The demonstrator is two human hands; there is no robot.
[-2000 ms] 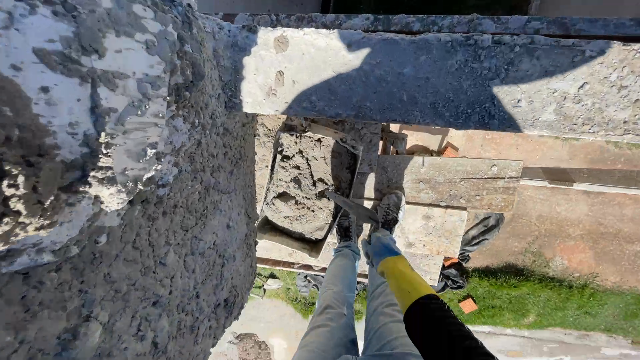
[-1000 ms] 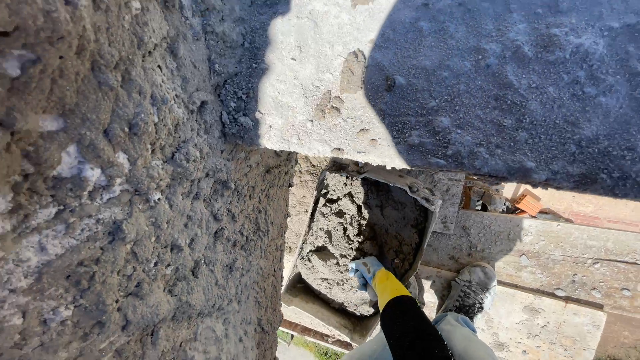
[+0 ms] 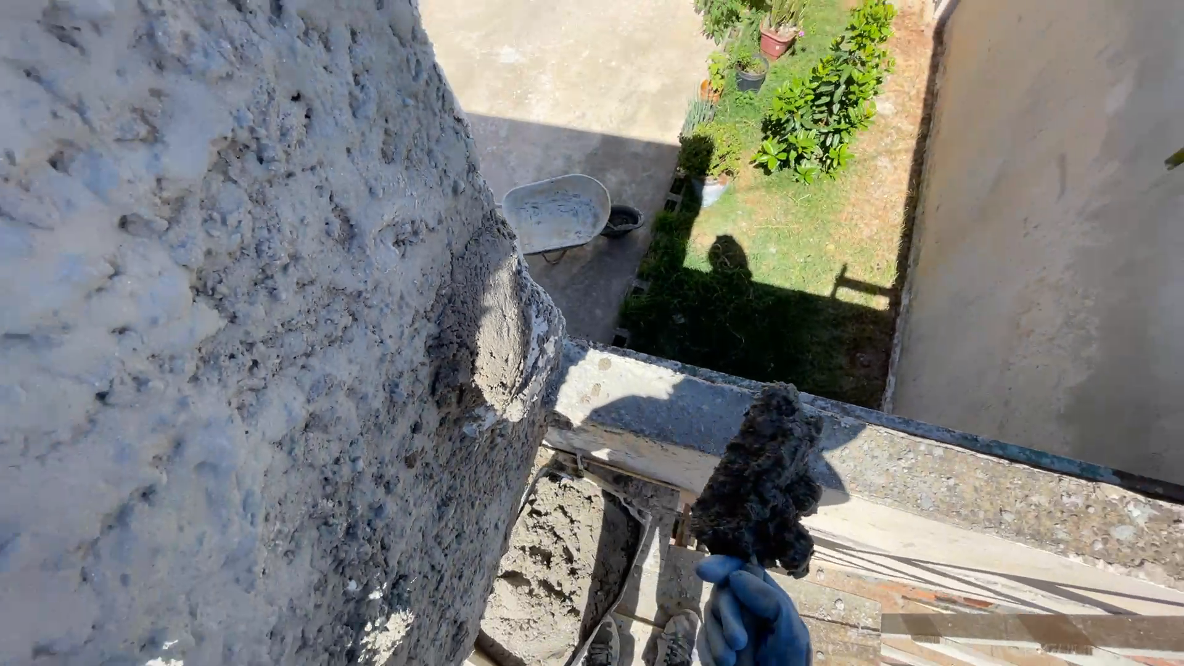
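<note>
My right hand (image 3: 754,615), in a blue glove, grips a tool, likely a trowel, whose blade is hidden under a thick heap of wet mortar (image 3: 763,481). The loaded tool is held up in front of a concrete ledge. Below and to the left of the hand, a trough of grey mortar (image 3: 550,564) rests on the scaffold boards beside my shoes. A rough, mortar-coated wall (image 3: 277,324) fills the left side, with a darker fresh patch of mortar (image 3: 495,333) at its edge. My left hand is out of the frame.
The concrete ledge (image 3: 971,472) crosses beyond the boards (image 3: 842,606). Far below are a wheelbarrow (image 3: 557,213), a black bucket (image 3: 622,220), grass, potted plants (image 3: 777,39) and a boundary wall (image 3: 1045,240). My shoes (image 3: 678,638) stand close to the trough.
My right hand was down at the mortar in the trough; it is now raised with a heap of mortar on the tool. The view has swung up toward the yard.
</note>
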